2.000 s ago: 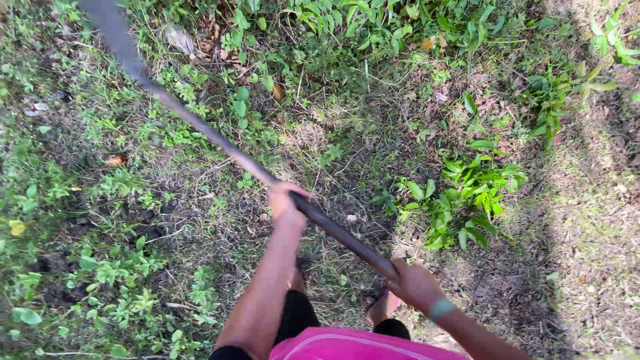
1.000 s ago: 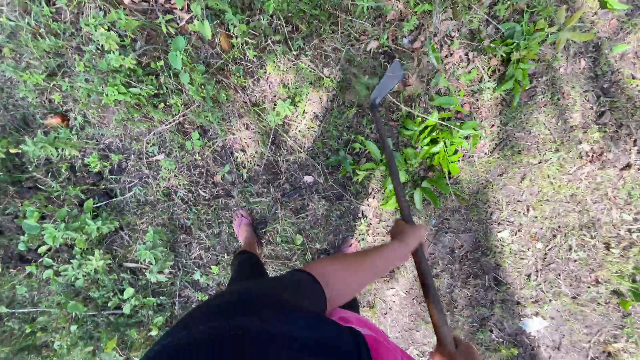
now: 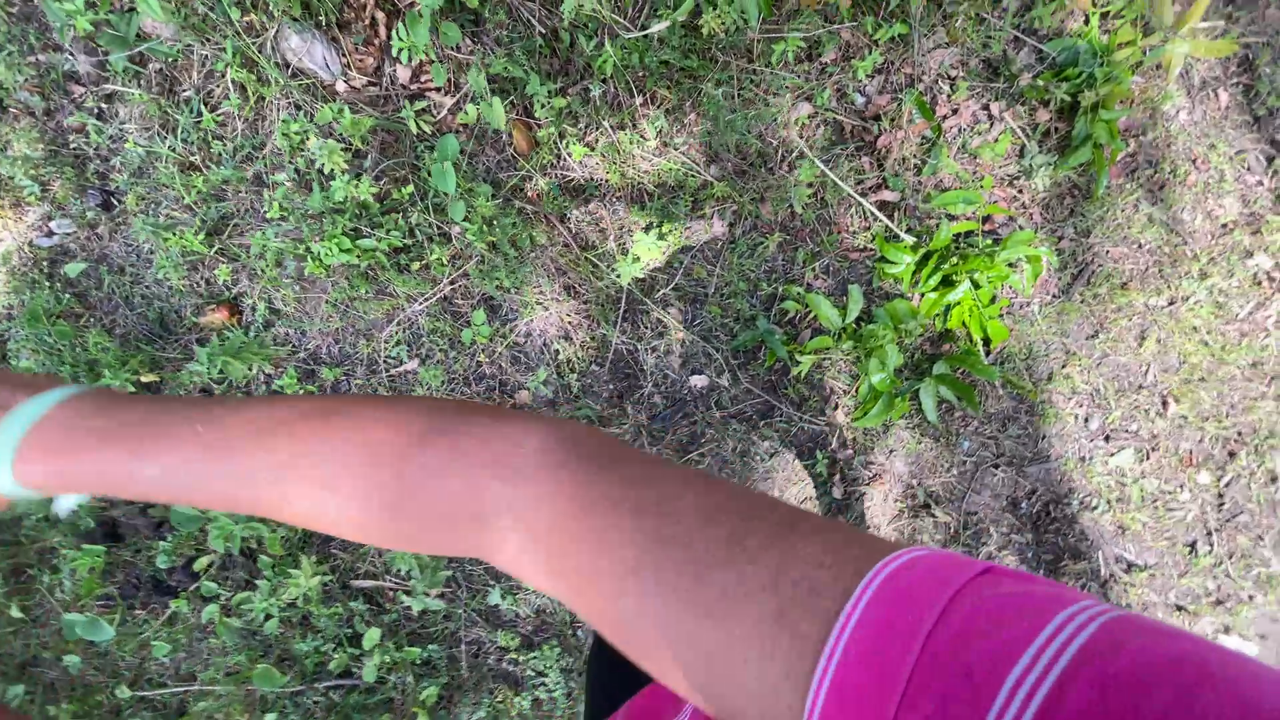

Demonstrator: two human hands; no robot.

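My right forearm, bare below a magenta sleeve with white stripes (image 3: 1040,640), stretches across the view to the left edge. A mint-green wristband (image 3: 30,440) circles the wrist there. My right hand lies beyond that edge, so its grip is hidden. My left hand is out of view, and no part of the long-handled bladed tool shows. Under and around the arm is ground with low weeds and dry grass. A leafy green plant (image 3: 930,310) grows right of centre, above the upper arm.
Another leafy clump (image 3: 1095,100) stands at the upper right. A pale stone-like object (image 3: 308,52) lies at the upper left among dry leaves. A reddish-brown round object (image 3: 220,316) rests in the weeds at left. Drier, sparser ground (image 3: 1180,430) runs down the right side.
My right arm has swung from the lower right across to the left edge. Both hands and the long-handled tool, seen a second ago at the right, have left the view.
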